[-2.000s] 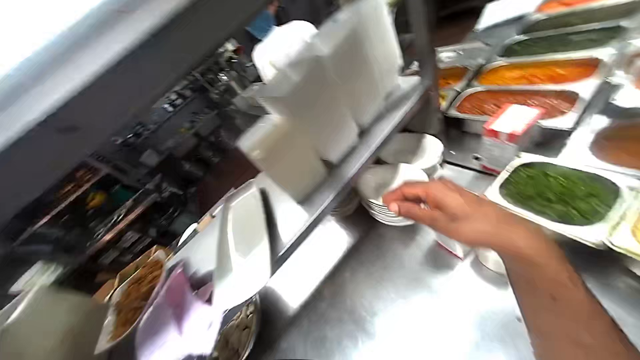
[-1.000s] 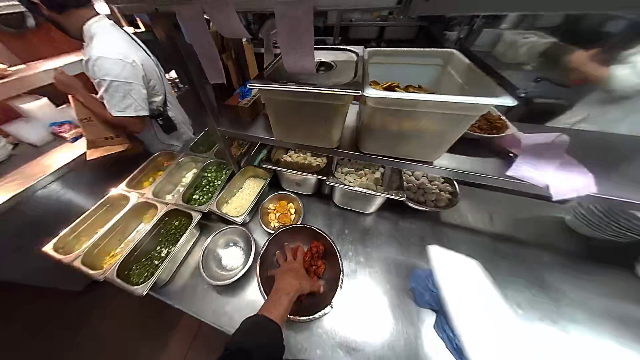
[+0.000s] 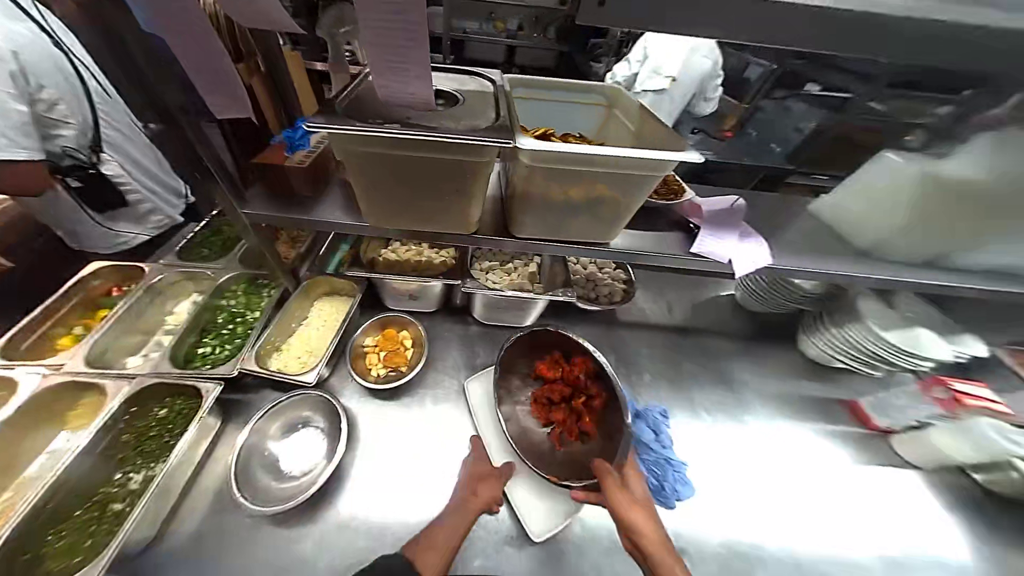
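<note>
My right hand (image 3: 620, 500) grips the near rim of a metal mixing bowl (image 3: 520, 424), which is tilted above a white rectangular plate (image 3: 532, 500). Red-coated food pieces (image 3: 568, 396) lie inside the bowl. My left hand (image 3: 482, 480) is at the plate's left edge, thumb and fingers around it. A crumpled blue cloth (image 3: 660, 460) lies just right of the bowl. To the left are an empty steel bowl (image 3: 290, 452) and a small bowl of yellow-orange pieces (image 3: 388, 352).
Metal pans of chopped greens (image 3: 232, 324) and other ingredients fill the left. Two large tubs (image 3: 588, 192) stand on the overhead shelf (image 3: 848, 268). Stacked white plates (image 3: 840, 344) are at the right. A person in white (image 3: 104, 136) stands at the left, another (image 3: 676, 72) beyond the shelf.
The bowl of red food has moved right and is now lifted and tilted in my right hand. The white plate now lies under it, with my left hand on its edge.
</note>
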